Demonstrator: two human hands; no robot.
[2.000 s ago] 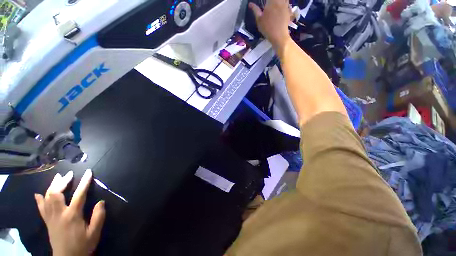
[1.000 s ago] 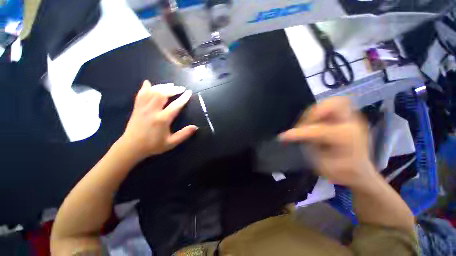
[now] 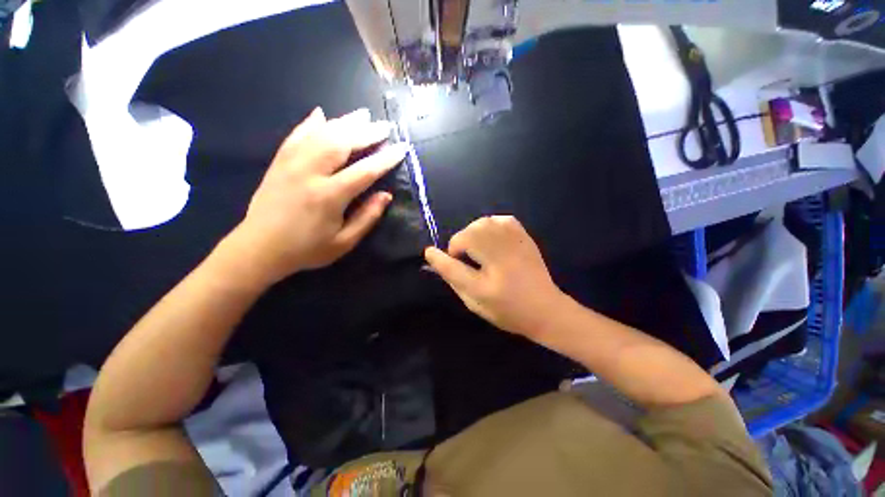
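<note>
A large black garment panel [image 3: 592,146] lies under the sewing machine's presser foot and needle [image 3: 422,92], which are brightly lit. A narrow dark strip with a shiny light line [image 3: 421,189], perhaps a zipper, runs from the needle toward me. My left hand [image 3: 325,194] lies flat on the cloth left of the strip, fingers spread, fingertips near the needle. My right hand [image 3: 500,272] pinches the near end of the strip between thumb and curled fingers. A grey block [image 3: 492,92] sits right of the needle.
Black-handled scissors [image 3: 708,126] lie on the table at right, beside a small coloured packet [image 3: 796,116]. A pale ruler [image 3: 728,189] runs along the table edge. A blue basket [image 3: 830,301] stands at right. Black pieces with a slit [image 3: 383,388] hang at my lap.
My right hand has come from the far right, then across the cloth, to the strip's near end. My left hand stays by the needle. The view has swung toward the needle area.
</note>
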